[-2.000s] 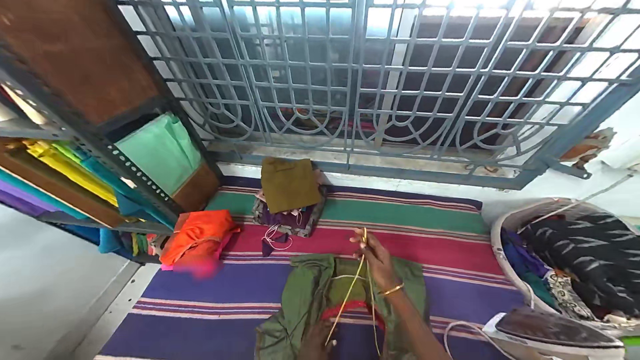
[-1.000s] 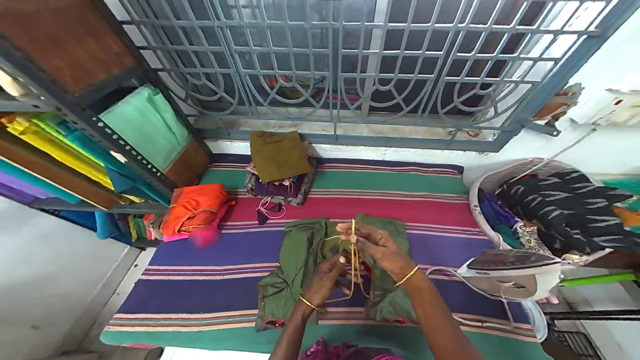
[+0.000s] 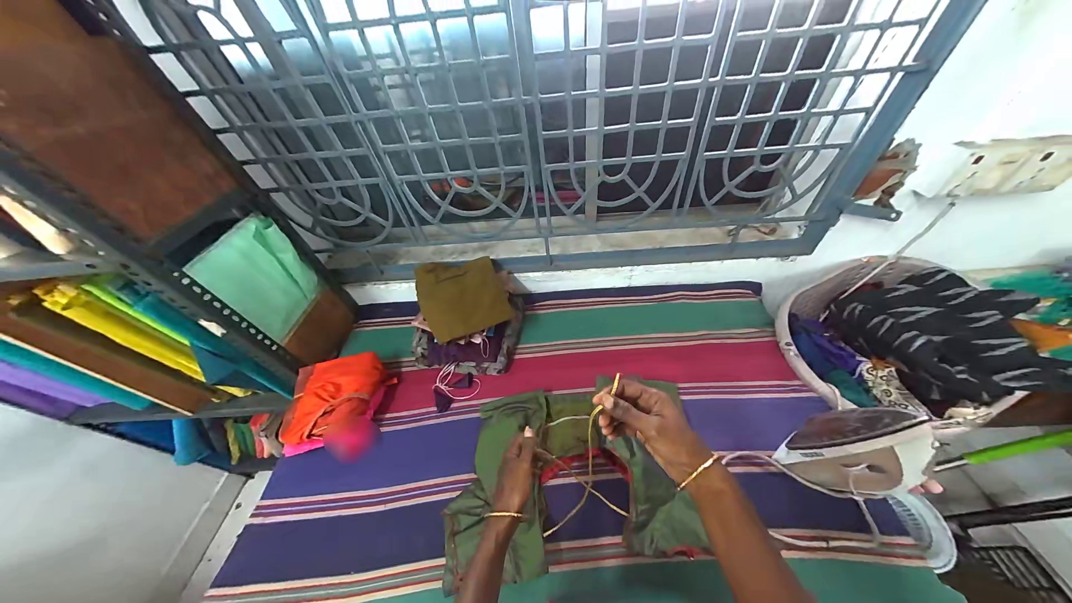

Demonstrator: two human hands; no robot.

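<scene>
A green garment [image 3: 511, 536] with red edging lies spread on the striped cloth [image 3: 360, 494]. Over its left part is my left hand [image 3: 517, 471], fingers close together, near a thin yellowish cord [image 3: 578, 504]; whether it grips the cord cannot be told. My right hand [image 3: 645, 419] is raised above the garment's right part and pinches the cord between thumb and fingertips, with a short end sticking up. Loops of the cord hang down across the garment's opening. A white strip crosses the garment between my hands.
Folded cloths [image 3: 465, 301] and an orange cloth bundle [image 3: 335, 398] lie on the left. An electric iron [image 3: 858, 448] with a cord stands at right, before a basket [image 3: 791, 335] of fabrics. A metal shelf [image 3: 193, 310] of folded cloth is at left; a window grille [image 3: 528, 126] is behind.
My hands were close together at the cord one second ago; now they are apart, the left lower on the garment's left part. The cord hangs in wider loops between them.
</scene>
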